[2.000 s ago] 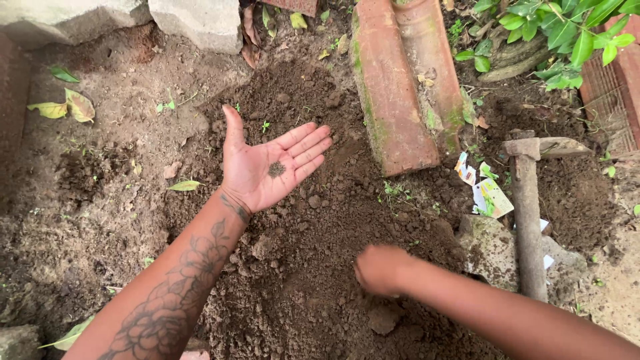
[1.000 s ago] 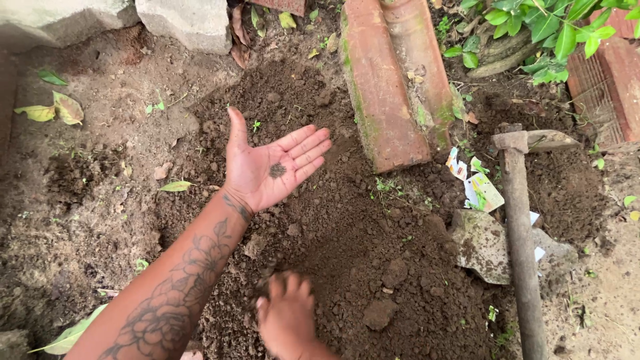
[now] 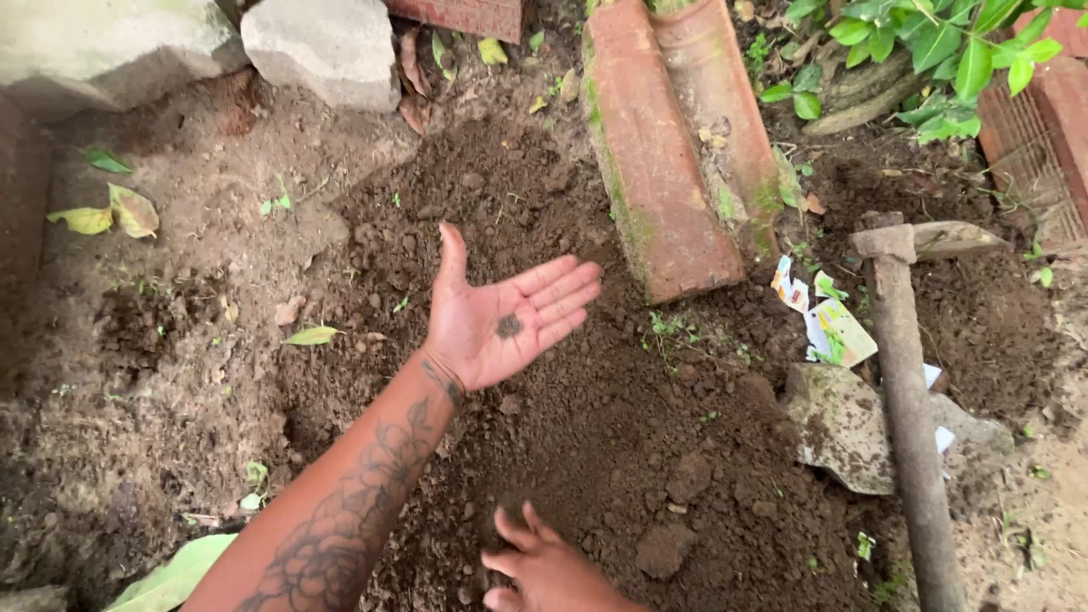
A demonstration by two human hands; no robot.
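Note:
My left hand (image 3: pixel 501 319) is held palm up above the dark loose soil (image 3: pixel 586 442), its fingers extended. A small pile of dark seed-like grains (image 3: pixel 509 326) rests in the middle of that palm. Low in the view, my right hand (image 3: pixel 548 561) is over the soil with its fingers spread and nothing seen in it. Whether its fingertips touch the soil I cannot tell.
A mossy clay roof tile (image 3: pixel 663 153) lies beyond the soil. On the right, a hoe with a wooden handle (image 3: pixel 909 391) leans across a stone (image 3: pixel 841 425), beside torn printed packets (image 3: pixel 837 327). Pale stone blocks (image 3: pixel 319 51) stand at the back left; leafy branches (image 3: pixel 952 51) hang at top right.
Over the soil, my right hand has moved from the right of my left hand to nearer below it. Its fingers are now spread. My left hand remains palm up with the grains.

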